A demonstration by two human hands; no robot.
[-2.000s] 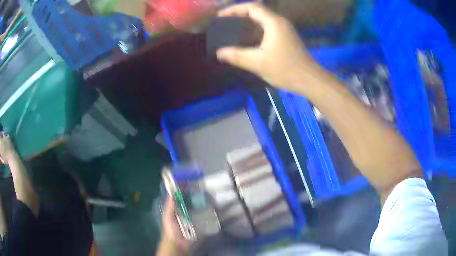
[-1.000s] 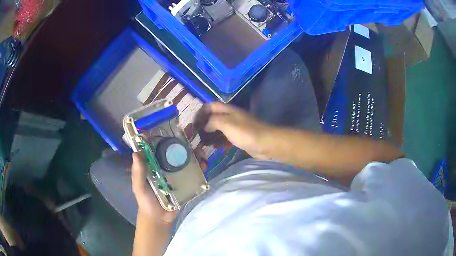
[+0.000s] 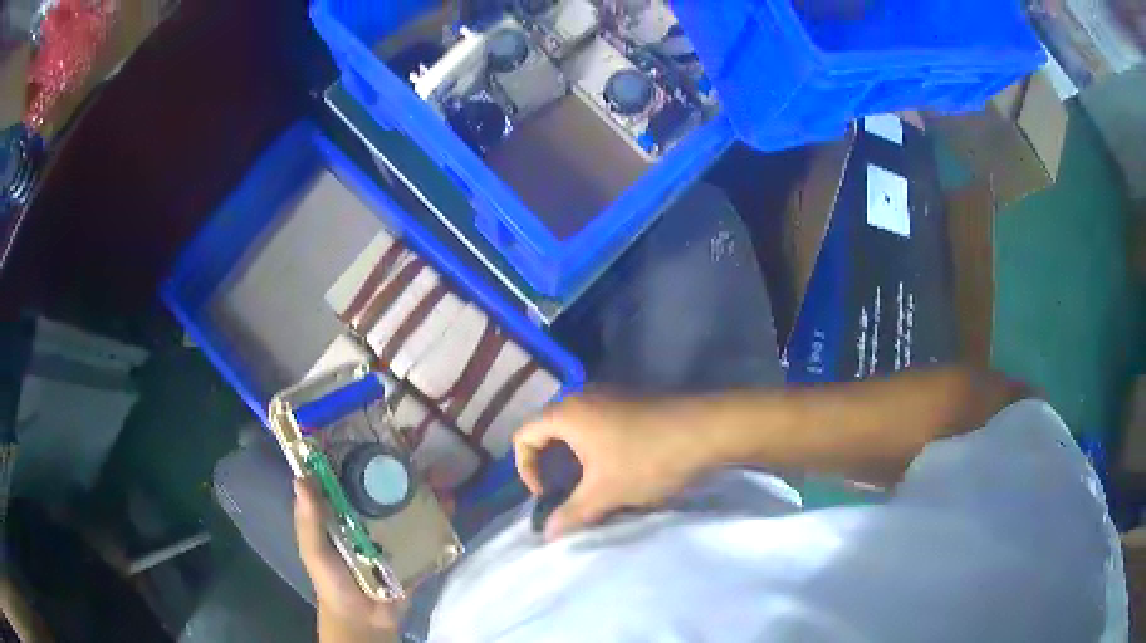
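Note:
My left hand [image 3: 329, 572] holds a cream front housing half [image 3: 421, 540] from its lower left edge, open side up. A round speaker driver [image 3: 378, 480] with a pale centre sits in its middle. A blue block [image 3: 342, 399] lies at its upper end and a green circuit board [image 3: 339, 505] runs along its left side. My right hand [image 3: 603, 462] is to the right of the housing, apart from it, fingers curled around a small dark pad [image 3: 551, 487], which is partly hidden by the fingers.
A shallow blue bin [image 3: 226, 329] with closed cream units [image 3: 434, 329] with brown bands lies behind the housing. A deep blue bin [image 3: 553, 270] holds open housings. Another blue bin [image 3: 880, 82] is at the upper right, above a printed dark blue box [image 3: 880, 276].
The housing in my left hand has moved down and left. My right hand has moved down and slightly right, away from the bin, still with the dark pad.

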